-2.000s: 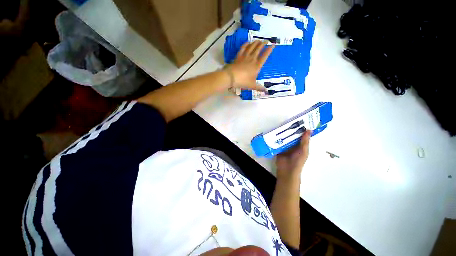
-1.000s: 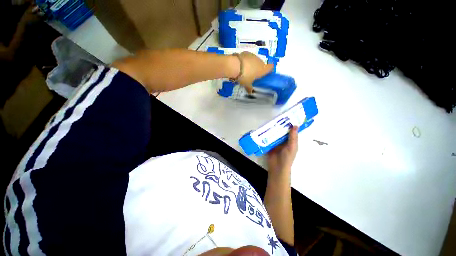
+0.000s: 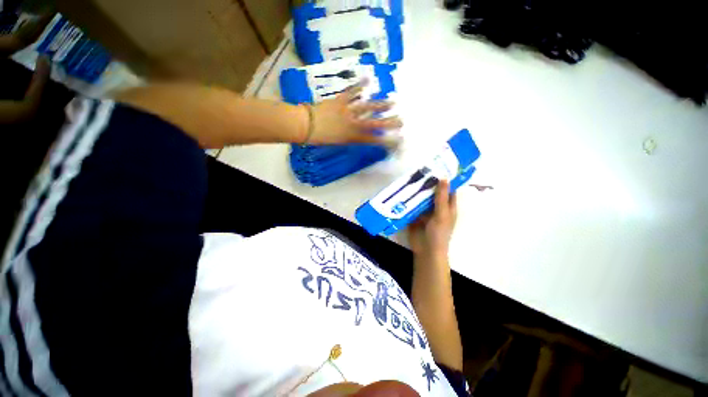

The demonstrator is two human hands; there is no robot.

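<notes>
A pile of flat blue-and-white retail boxes [image 3: 338, 164] lies overlapping on the white table at the upper middle, with black plugs pictured on them. My left hand [image 3: 353, 120] is over the near part of the pile, its fingers spread and a little blurred, with no box gripped. My right hand [image 3: 436, 215] holds one or more retail boxes [image 3: 415, 186] at a slant above the table's near edge. The thumb is on the printed face. The other fingers are mostly hidden behind.
A black cable heap [image 3: 536, 27] is at the back right. Brown cartons [image 3: 194, 39] stand at the upper left. Beyond them lie more blue-and-white boxes [image 3: 78, 50] beside another person's hand. A thin dark scrap [image 3: 481, 187] and a pale ring [image 3: 650, 145] lie on the table [image 3: 559, 233].
My left hand shifted some boxes towards me, and the pile now spreads nearer the table's front edge. That hand's fingers have opened. My right hand still holds its boxes. The view has shifted.
</notes>
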